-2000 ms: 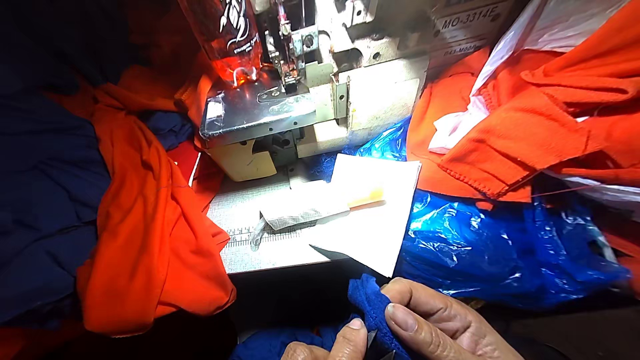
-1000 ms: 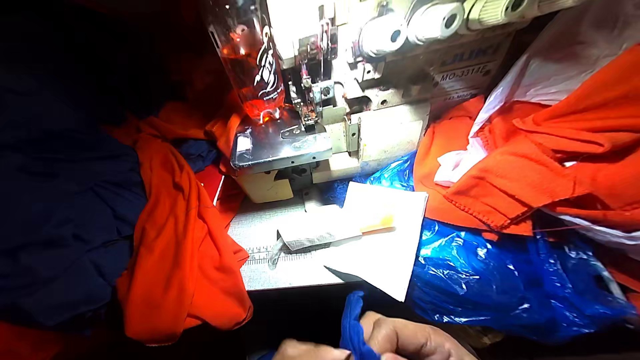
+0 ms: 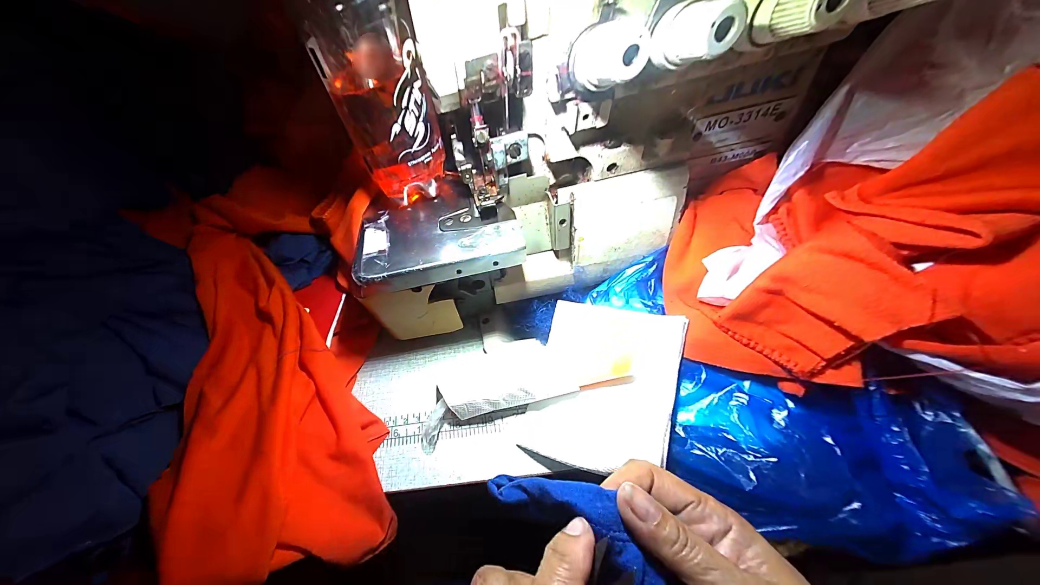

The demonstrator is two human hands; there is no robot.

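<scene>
Blue fabric [image 3: 561,504] is pinched between both hands at the bottom centre, below the edge of the sewing table. My right hand [image 3: 699,528] grips it from the right, thumb and fingers together on its edge. Only the thumb and part of a finger of my left hand [image 3: 544,561] show, with the thumb against the fabric's lower part. A small dark thing [image 3: 600,559] shows beside that thumb; what it is cannot be told. Above the hands stands an overlock sewing machine [image 3: 626,211] with a shiny metal plate [image 3: 439,248].
White folded paper [image 3: 617,431] and a small packet [image 3: 487,382] lie on the table by a printed ruler scale [image 3: 402,431]. A clear bottle of red liquid [image 3: 382,122] stands on the plate. Orange cloth [image 3: 268,422] hangs left, more orange cloth [image 3: 894,268] lies right above blue plastic [image 3: 796,455].
My hands stay on the blue fabric at the bottom. More of the fabric and of both hands shows than one second ago. The view has shifted.
</scene>
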